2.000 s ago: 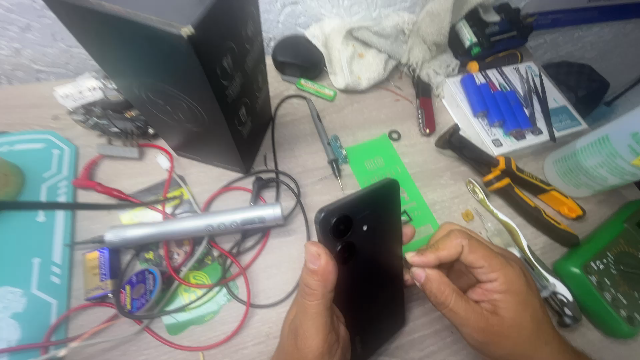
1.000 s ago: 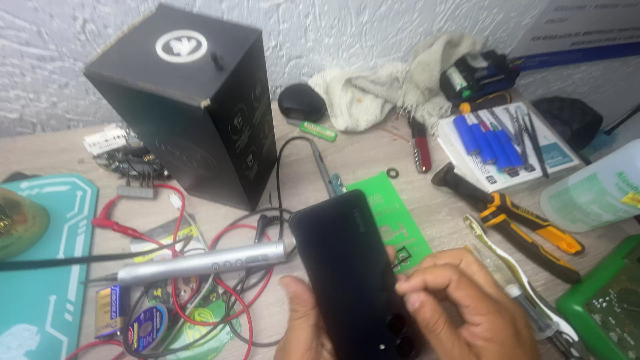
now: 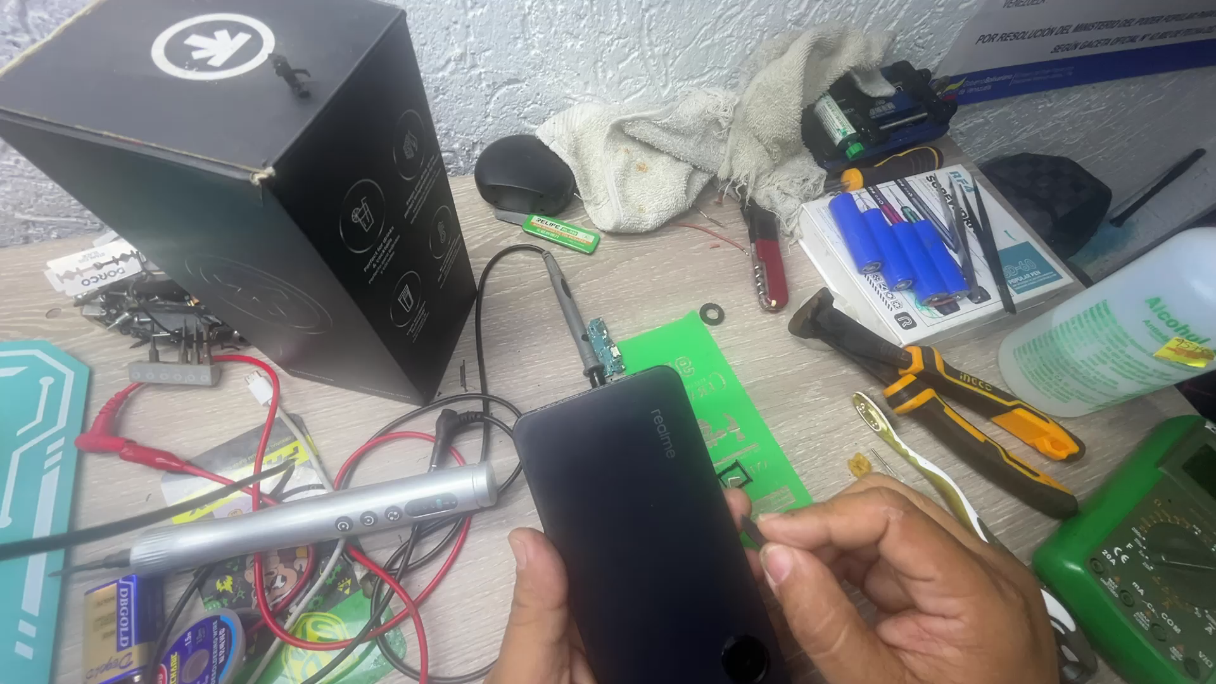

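Observation:
A black smartphone [image 3: 636, 513], its back cover facing up and a camera lens at its lower end, lies in my left hand [image 3: 543, 608]. My left thumb presses along the phone's left side, and fingertips show at its right side. Beside that right side, my right hand [image 3: 893, 570] pinches a small, thin dark piece [image 3: 752, 530] between thumb and forefinger; what it is exactly I cannot tell. A green sheet with markings [image 3: 731, 408] lies partly beneath the phone. Just beyond the phone's top end are a grey test probe [image 3: 570, 313] and a small circuit board [image 3: 606, 346].
A tall black box [image 3: 380, 237] stands at the back left. A silver electric screwdriver [image 3: 313, 518] rests over tangled red and black leads [image 3: 418, 608]. To the right are pliers [image 3: 936, 404], blue cylindrical cells [image 3: 898, 249] on a white box, an alcohol bottle [image 3: 1111, 323] and a green multimeter [image 3: 1140, 560].
The phone has been turned: its camera end was at the top two seconds ago and is now at the bottom, nearest me. My right hand stays at its right side. The view has shifted.

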